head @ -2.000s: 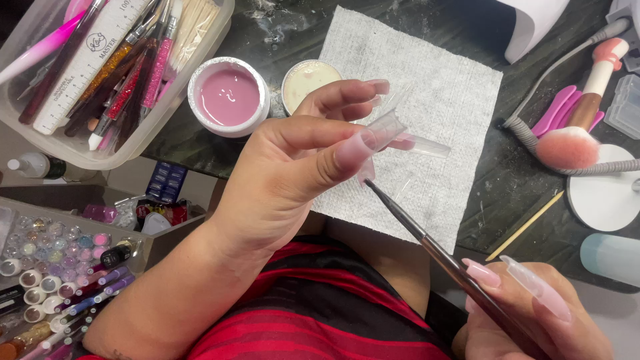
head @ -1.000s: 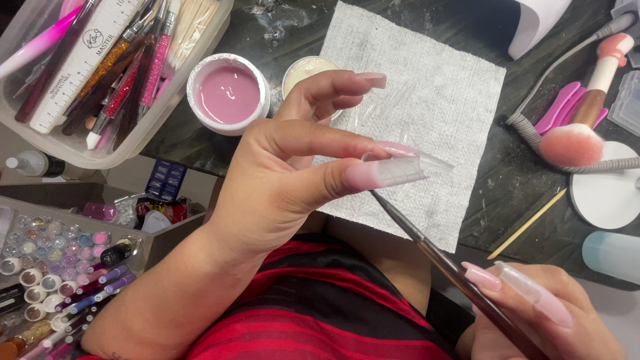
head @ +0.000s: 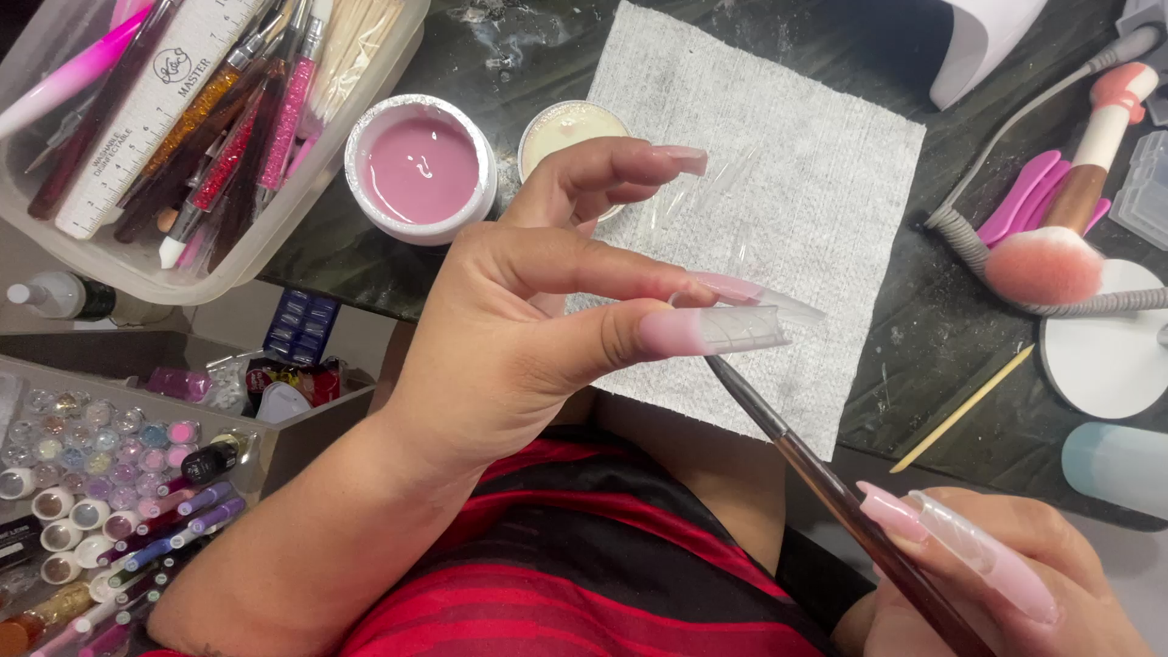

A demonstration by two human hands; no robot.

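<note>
My left hand point(head: 511, 310) is above the white towel point(head: 776, 164), thumb and index finger close together, the other fingers apart and bent. A long clear tip point(head: 744, 330) extends from the pink thumbnail, and the index nail also has a long, clear end. A small clear edge shows between the two fingertips; whether they grip anything is unclear. My right hand point(head: 995, 575) at the lower right holds a nail brush point(head: 826, 484) by its dark brown handle. The tip of its dark bristles meets the underside of the left thumbnail or lies just below it.
Behind my left hand stand a jar of pink gel point(head: 422, 172) and a pale cream pot point(head: 570, 132). A plastic bin of tools point(head: 214, 283) is at the upper left, glitter pots point(head: 91, 511) below it. A wooden stick point(head: 963, 409), a fluffy brush point(head: 1045, 265) and a coiled cord point(head: 958, 237) lie right.
The left thumb and index finger have turned, and their long nails now point more to the right. The brush tip has moved from between the nails to the thumbnail's lower edge.
</note>
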